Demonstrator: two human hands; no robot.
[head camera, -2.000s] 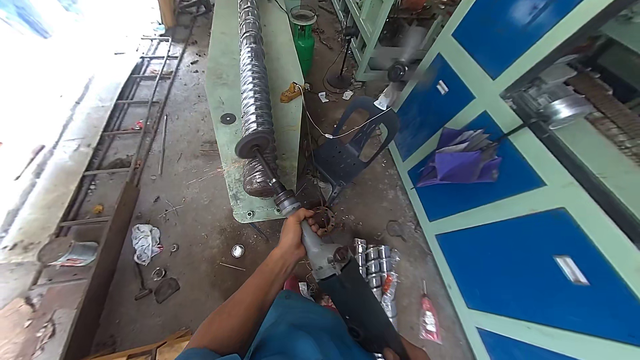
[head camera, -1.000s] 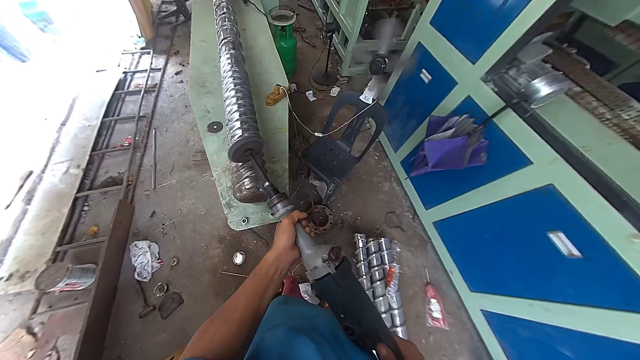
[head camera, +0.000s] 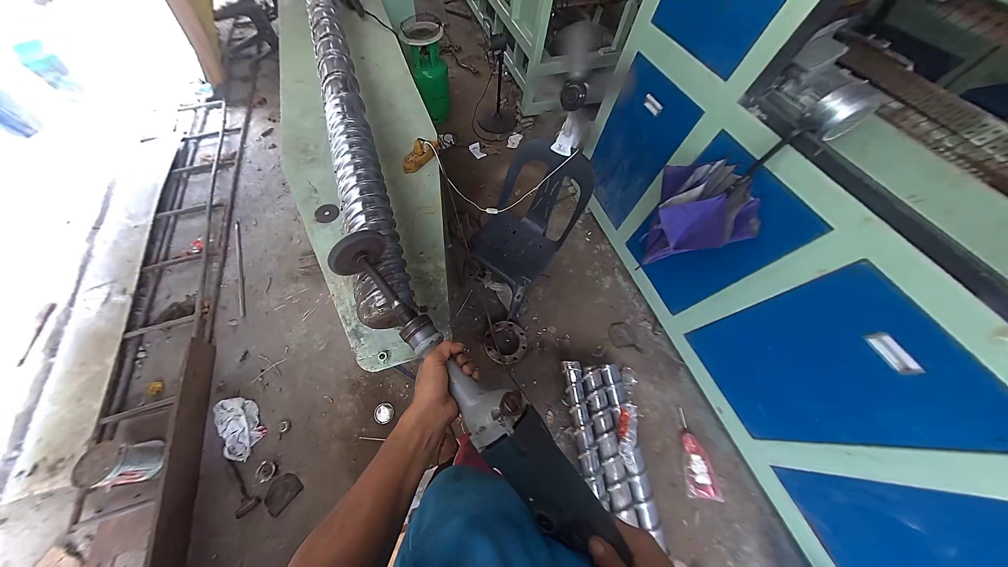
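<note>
My left hand (head camera: 441, 382) is wrapped around the grey metal neck of a long-shaft power grinder (head camera: 476, 402). At the bottom edge my right hand (head camera: 618, 551) holds the grinder's dark rear body, mostly cut off by the frame. The grinder's round wheel (head camera: 358, 252) is over the near part of a long shiny steel screw shaft (head camera: 346, 118); whether they touch I cannot tell. Under the screw is a pale green metal table (head camera: 417, 197), and a dark disc (head camera: 326, 213) lies on it to the left.
A dark plastic chair (head camera: 520, 244) stands right of the table, near a flanged metal ring (head camera: 505, 342). Shorter steel screws (head camera: 602, 433) lie on the floor. Blue-panelled cabinets (head camera: 835, 354) with a purple umbrella (head camera: 701, 216) line the right. A ladder (head camera: 181, 213) lies left; a green gas cylinder (head camera: 430, 83) stands behind.
The grinder's wheel, near the screw's end a second ago, now shows farther left and over its side. Both hands have kept hold of the grinder. The view has shifted slightly.
</note>
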